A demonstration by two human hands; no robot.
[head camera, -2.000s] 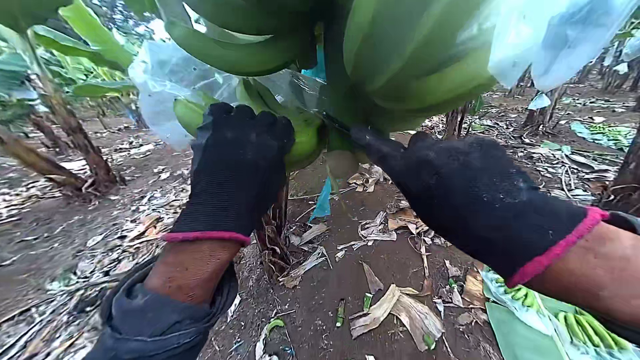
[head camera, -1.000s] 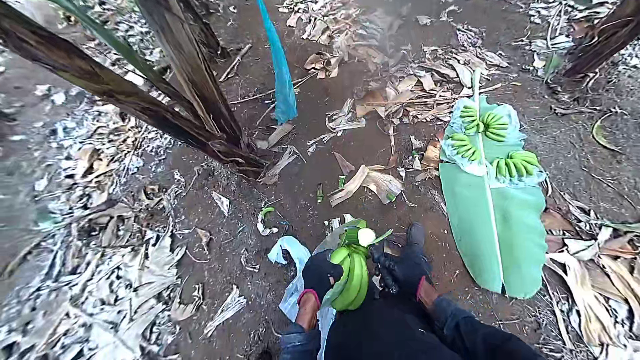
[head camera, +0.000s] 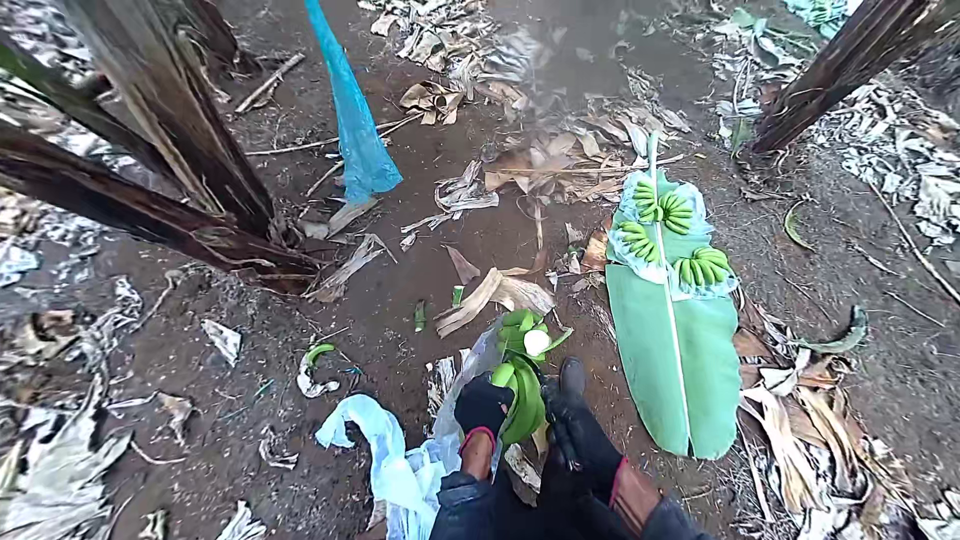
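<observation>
A hand of green bananas [head camera: 525,401] with a pale cut crown hangs low in front of my body. My left hand [head camera: 484,405], in a black glove with a pink cuff, grips its left side. Translucent plastic film [head camera: 472,375] lies along the fruit's left edge and trails down as a whitish-blue sheet [head camera: 401,457]. My right hand [head camera: 585,435], gloved alike, is just right of the bananas with its fingers curled; a dark, slim thing seems to be in it, too unclear to name.
Several green banana clusters [head camera: 705,266] on plastic lie on a large banana leaf [head camera: 675,360] at the right. Banana trunks [head camera: 202,127] rise at the upper left, beside a hanging blue plastic strip [head camera: 360,135]. Dry leaves [head camera: 517,292] litter the soil.
The view has swung from the hanging bunch down to the ground. Two seconds ago both hands were up at the bunch; now they are low, with the left on a cut hand of bananas.
</observation>
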